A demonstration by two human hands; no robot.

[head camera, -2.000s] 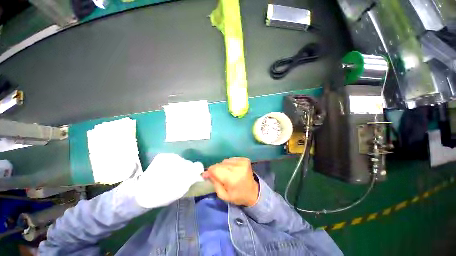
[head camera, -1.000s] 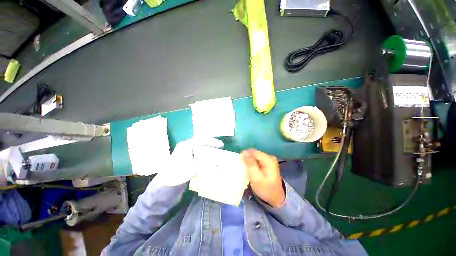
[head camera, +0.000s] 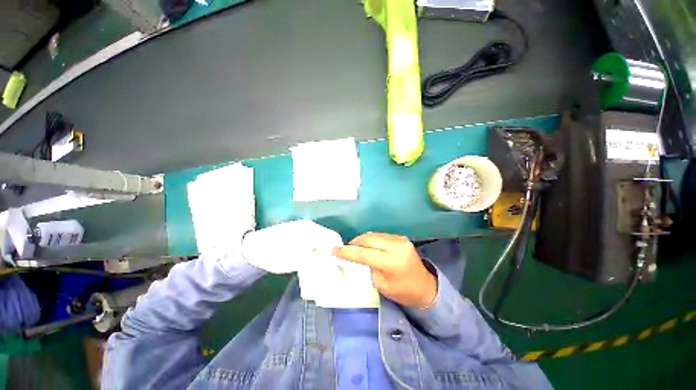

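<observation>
My left hand [head camera: 286,247], in a white glove, holds a thin pale white sheet [head camera: 339,286] close to my chest, at the near edge of the green mat. My bare right hand [head camera: 391,266] is on the sheet's right side, with its fingers over the upper part. Fingertips of both hands nearly meet there. A stack of white sheets [head camera: 221,204] lies on the mat at the left. A smaller white stack [head camera: 326,170] lies on the mat in the middle. The thumbs are hard to make out.
A pale cup of silvery bits [head camera: 465,184] stands right of the hands, beside the iron stand [head camera: 522,145]. The soldering station [head camera: 584,206] and solder reel [head camera: 633,82] are further right. A yellow-green bundle [head camera: 404,84], black cord [head camera: 465,75] and silver unit [head camera: 458,7] lie on the belt.
The sheet came into sight between the hands and now hangs more upright, its yellowish edge less visible. My right fingers have moved left across it. The view has shifted, moving the scene.
</observation>
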